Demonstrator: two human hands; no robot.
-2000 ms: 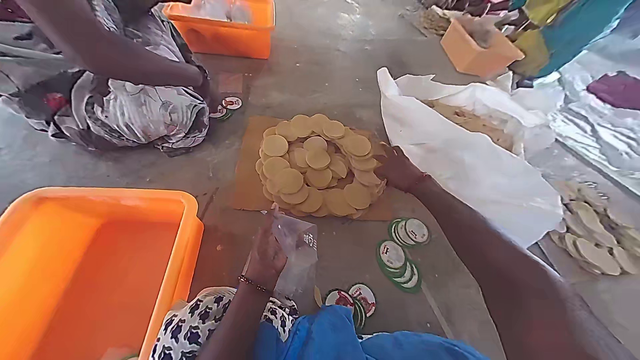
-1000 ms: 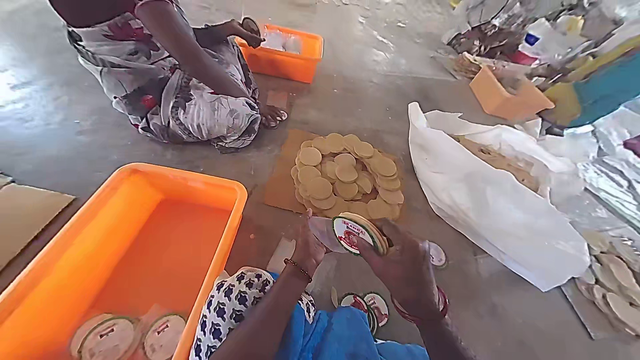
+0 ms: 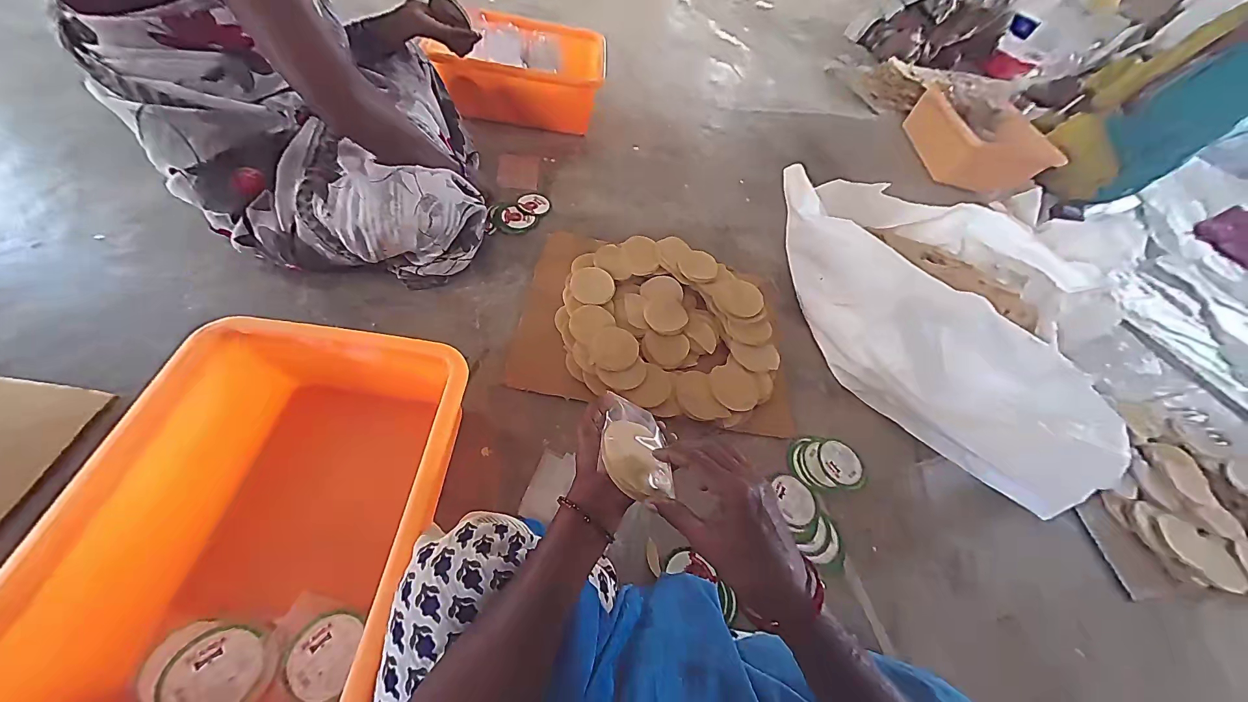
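My left hand [image 3: 597, 468] grips a clear plastic bag [image 3: 634, 450] that has a stack of thin round tan discs inside. Against the bag's right side are the fingers of my right hand [image 3: 726, 507]; whether they pinch it, I cannot tell. Just beyond, many similar round discs [image 3: 666, 348] lie overlapped in rings on a flat cardboard sheet [image 3: 541, 336]. Round printed labels with green rims [image 3: 827, 462] are spread on the floor to the right of my hands, and more lie partly hidden by my right hand, near my lap.
A large orange tub [image 3: 450, 390] at left holds packed discs with labels [image 3: 216, 665]. Right is a white sack [image 3: 936, 390], with more discs [image 3: 1185, 522] past it. Another person [image 3: 341, 146] sits at upper left by an orange tub [image 3: 526, 107]. A tan box [image 3: 980, 146] stands upper right.
One second ago my hands held a stack with a printed label facing up; now plain discs show through the bag. Two seconds ago my right hand was at the disc pile's right edge.
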